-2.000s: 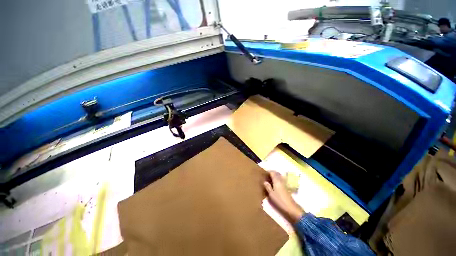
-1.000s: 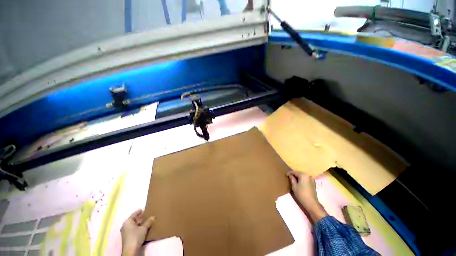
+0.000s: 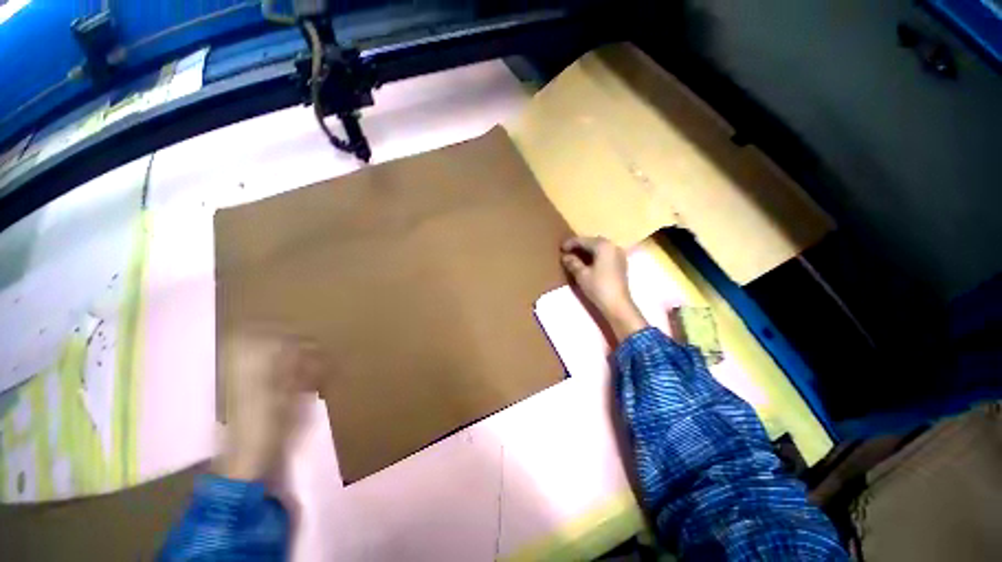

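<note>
A brown panel [image 3: 407,285] lies flat on the pink-white bed cover [image 3: 549,461], with notches at its lower left and lower right. My right hand [image 3: 599,269] is at the panel's right edge, fingertips pinching or pressing that edge. My left hand [image 3: 269,379] is blurred and lies over the panel's lower left part; whether it grips anything cannot be told. The scorched cutting window is hidden.
The laser head [image 3: 343,99] hangs from the gantry beam [image 3: 440,53] just behind the panel. A yellowish-tan sheet [image 3: 670,165] lies at the right. A weight block [image 3: 698,333] is beside my right forearm. Brown panels [image 3: 110,516] show at lower left, more brown material [image 3: 934,483] at lower right.
The brown panel has moved back over the black window, covering it. My left hand has come into view and moved from the panel's left edge over its surface. The view has tilted down.
</note>
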